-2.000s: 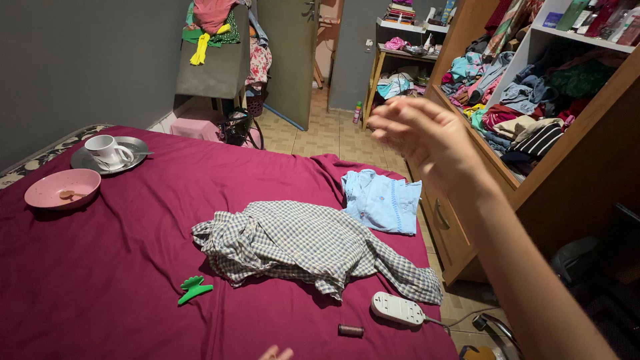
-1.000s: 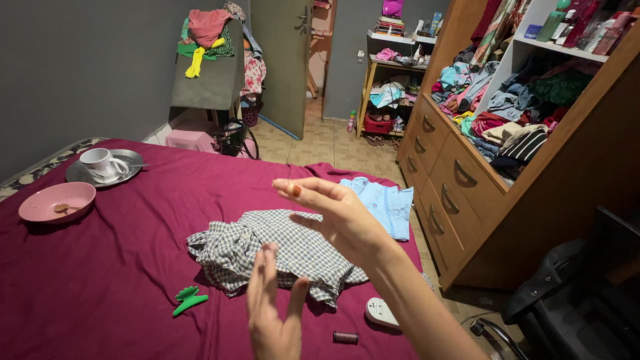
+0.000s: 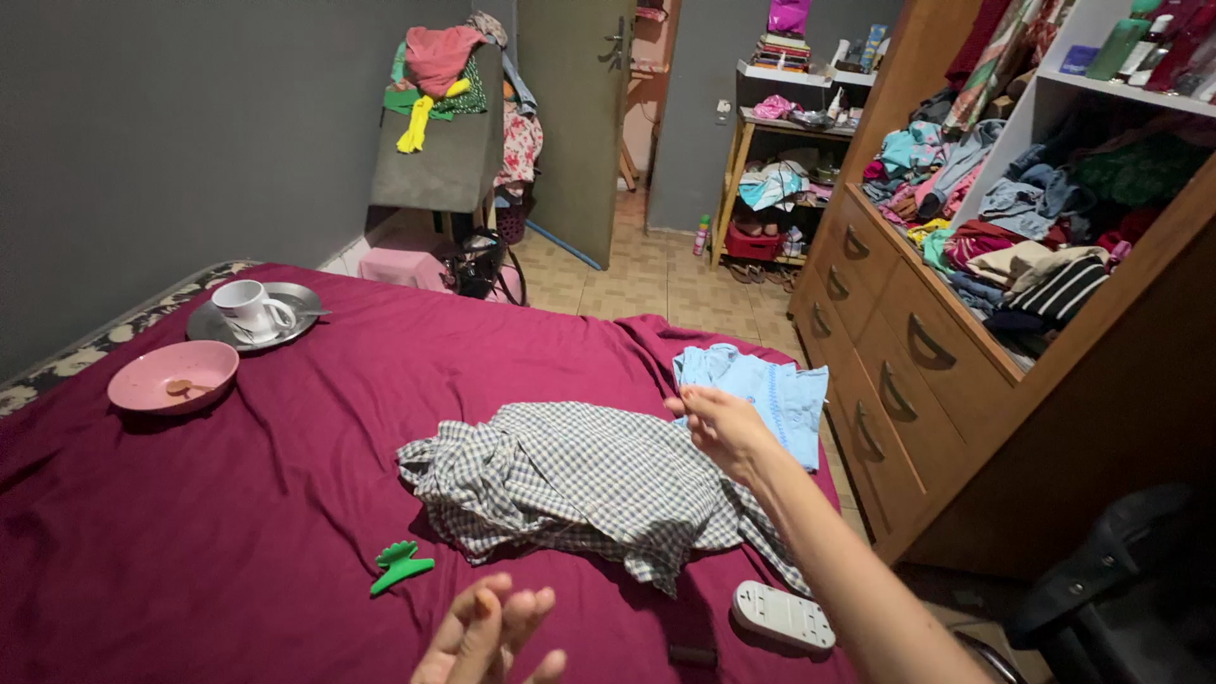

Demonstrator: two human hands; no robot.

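Observation:
My right hand point(image 3: 724, 432) is raised above the right part of a crumpled checked shirt point(image 3: 589, 475), its fingers bent and nothing seen in them. Behind it lies a folded light blue garment point(image 3: 798, 399). My left hand point(image 3: 494, 632) is at the bottom edge, fingers apart and empty, near a green claw hair clip point(image 3: 401, 567). A white power strip point(image 3: 783, 616) and a small dark cylindrical item point(image 3: 693, 655) lie to its right. At the left are a pink bowl point(image 3: 173, 377) with a spoon in it and a metal plate point(image 3: 302, 302) holding a white mug point(image 3: 253, 311).
Everything lies on a bed with a magenta sheet point(image 3: 313, 456). A wooden wardrobe point(image 3: 912, 380) with drawers and piled clothes stands at the right, near a black chair point(image 3: 1121, 570). Beyond the bed are a clothes-covered grey piece of furniture point(image 3: 427, 176), a door point(image 3: 575, 123) and shelves.
My left hand has moved down toward the bottom edge since a second ago. My right hand has moved right, away from the left one. The checked shirt lies where it was.

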